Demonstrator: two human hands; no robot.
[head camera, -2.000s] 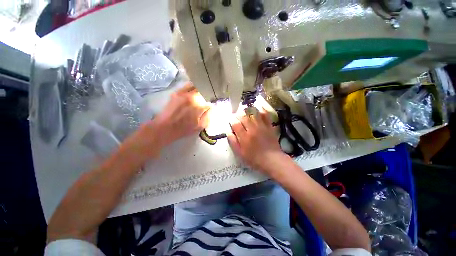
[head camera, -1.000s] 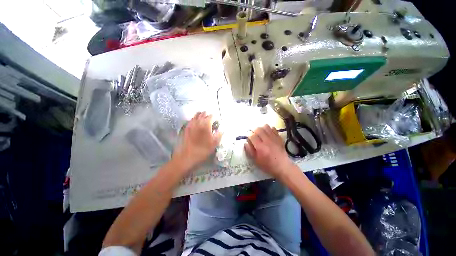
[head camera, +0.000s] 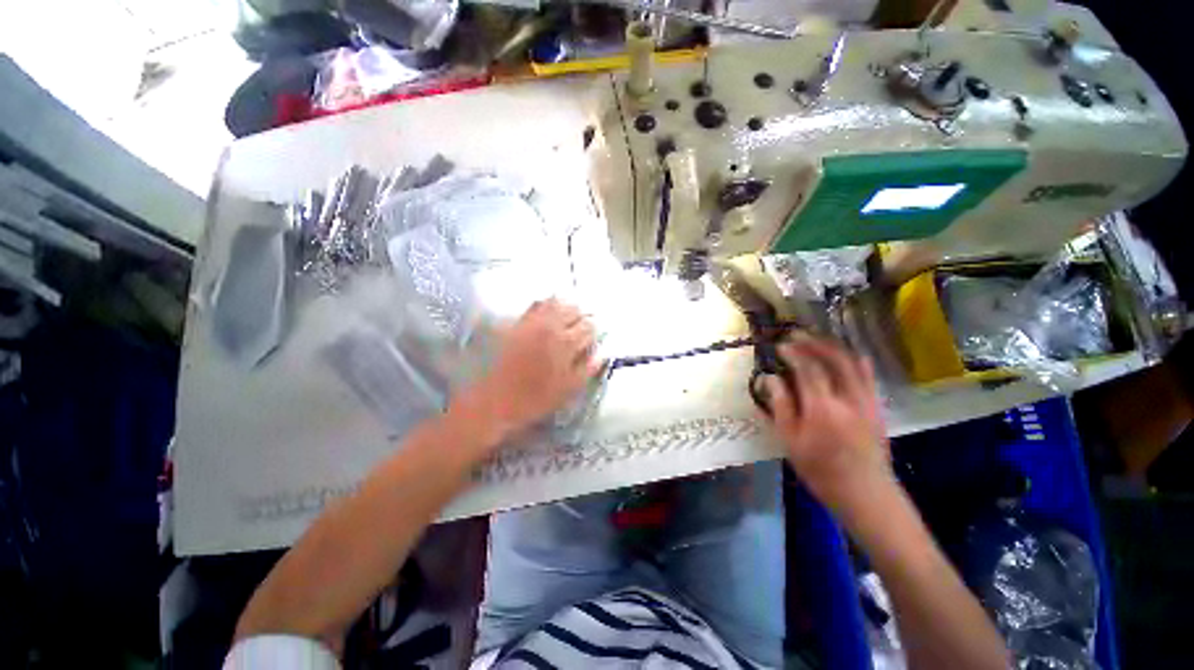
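My left hand (head camera: 534, 373) lies on the white table left of the needle area, over a small pale fabric piece (head camera: 576, 416) that shows faintly beside and below the fingers; whether it grips the piece is unclear. My right hand (head camera: 828, 399) is on the black handles of the fabric shears (head camera: 763, 343), right of the needle area, with the fingers around the loops and blurred. A dark line, the machine bed edge (head camera: 681, 353), runs between the hands. The sewing machine's needle area (head camera: 694, 268) is brightly lit.
Patterned panels (head camera: 439, 255), a bunch of tabs (head camera: 343, 216) and plain grey panels (head camera: 249, 295) lie on the left. The machine head with its green control panel (head camera: 818, 203) is at the back right. A yellow box (head camera: 926, 327) holds clear plastic bags. A blue crate (head camera: 1067, 478) is below right.
My right hand has moved right from the table before the needle onto the shears' handles. My left hand has shifted slightly right. Earlier, both hands were at the needle area.
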